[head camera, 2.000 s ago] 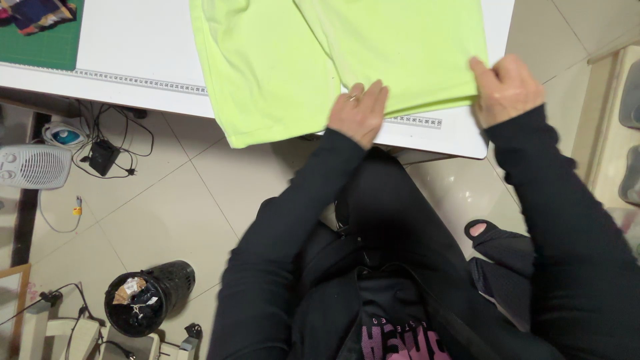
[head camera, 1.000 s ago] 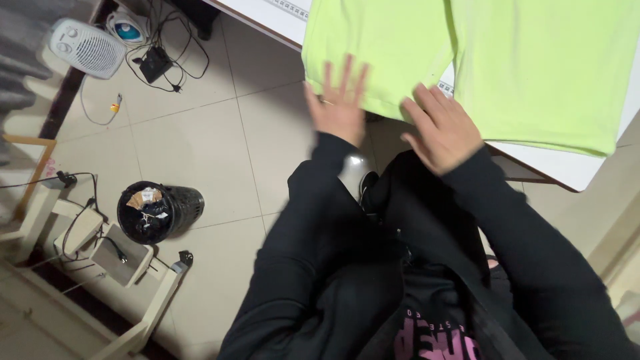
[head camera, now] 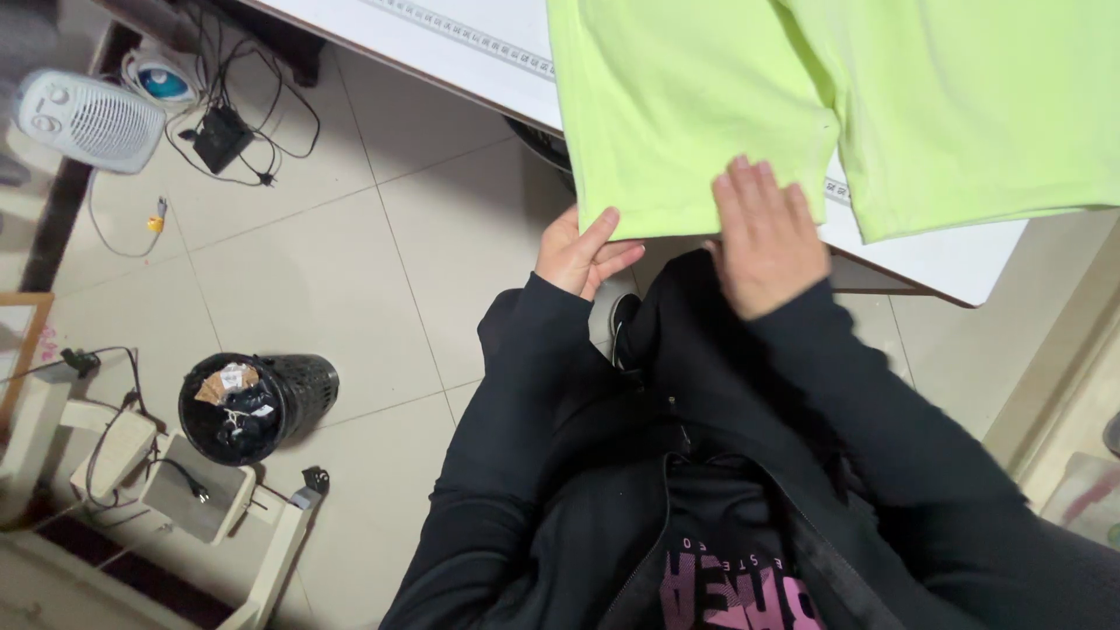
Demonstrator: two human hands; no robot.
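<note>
Lime-green fabric shorts point(head camera: 691, 114) lie over the edge of a white table point(head camera: 945, 254), one leg on the left and one on the right. My left hand point(head camera: 584, 254) pinches the outer bottom corner of the left leg, thumb on top and fingers beneath. On the same leg, near the inner end of its hem, my right hand point(head camera: 770, 236) rests palm down with its fingers fairly straight; it is slightly blurred. A measuring tape printed with numbers point(head camera: 472, 37) runs along the table and passes under the shorts, showing again between the legs.
A black mesh waste bin point(head camera: 302, 398) with scraps inside stands on the tiled floor at the left. Behind it are a white fan heater point(head camera: 92, 121), a black power adapter point(head camera: 222, 140) and tangled cables. A metal stand with a pedal point(head camera: 197, 490) is at the lower left.
Two seconds ago both hands were at the other leg's hem; now they are at the left leg. Since one second ago my left hand has taken hold of its corner. The view has shifted left.
</note>
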